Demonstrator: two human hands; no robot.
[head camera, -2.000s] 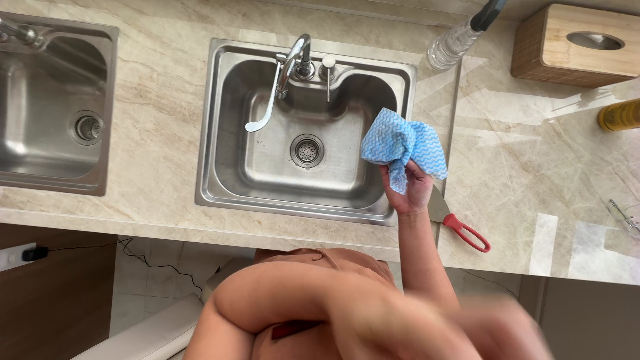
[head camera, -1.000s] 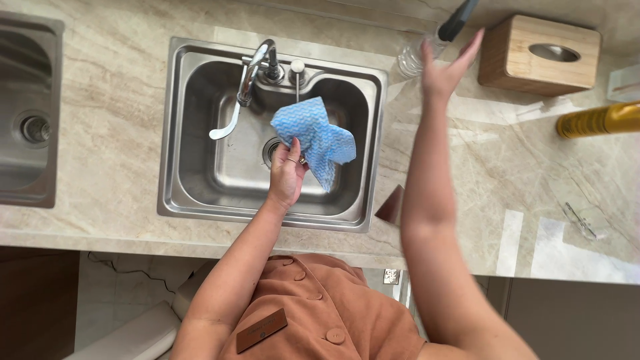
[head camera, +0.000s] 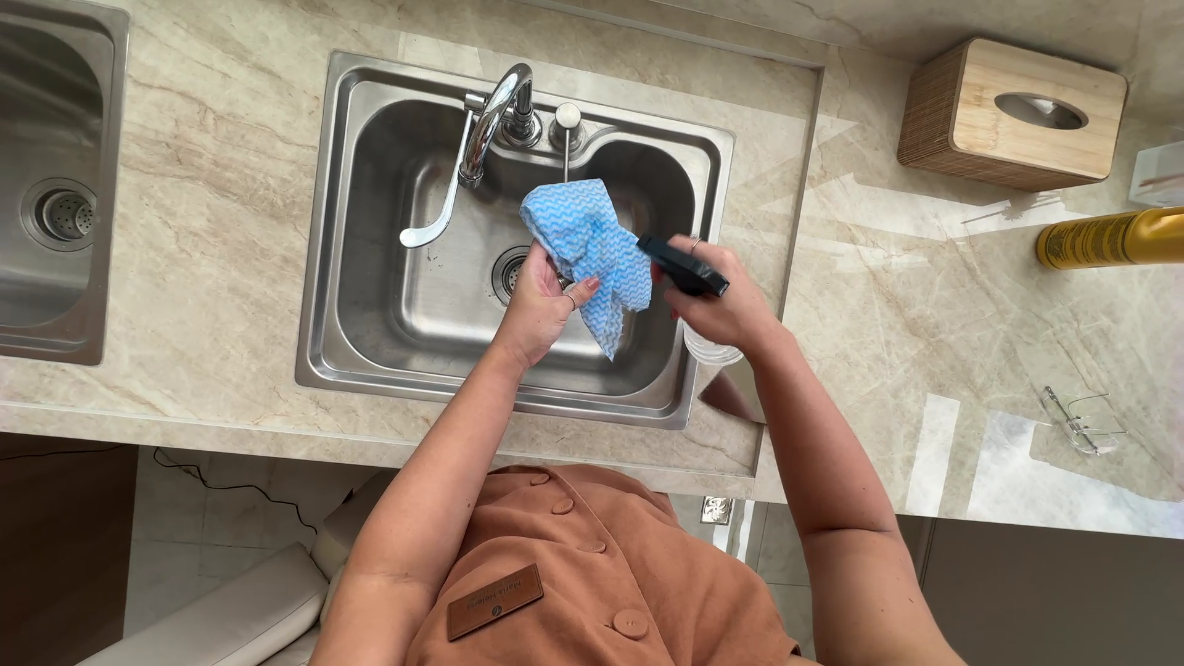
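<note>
My left hand (head camera: 541, 310) holds a blue-and-white wavy-patterned cleaning cloth (head camera: 587, 231) over the stainless steel sink (head camera: 444, 291), partly covering its drain. Close to the right of the cloth, my right hand (head camera: 721, 296) grips a spray bottle by its black trigger head (head camera: 683, 265), which points toward the cloth. The bottle's clear body (head camera: 710, 347) shows below my fingers, above the sink's right rim. Part of a scraper's metal blade (head camera: 733, 393) lies on the counter beside that rim; my right arm hides the rest.
A chrome faucet (head camera: 499, 116) with a long lever and a soap dispenser pump (head camera: 567, 118) stand behind the sink. Another sink (head camera: 42, 296) is at far left. A wooden tissue box (head camera: 1036, 120), a yellow bottle (head camera: 1110, 239) and a small wire stand (head camera: 1082, 425) are on the right counter.
My right hand has taken hold of the spray bottle from the back of the counter and brought it to the cloth. Two seconds ago the cloth was at the sink's right rim; now it is over the basin.
</note>
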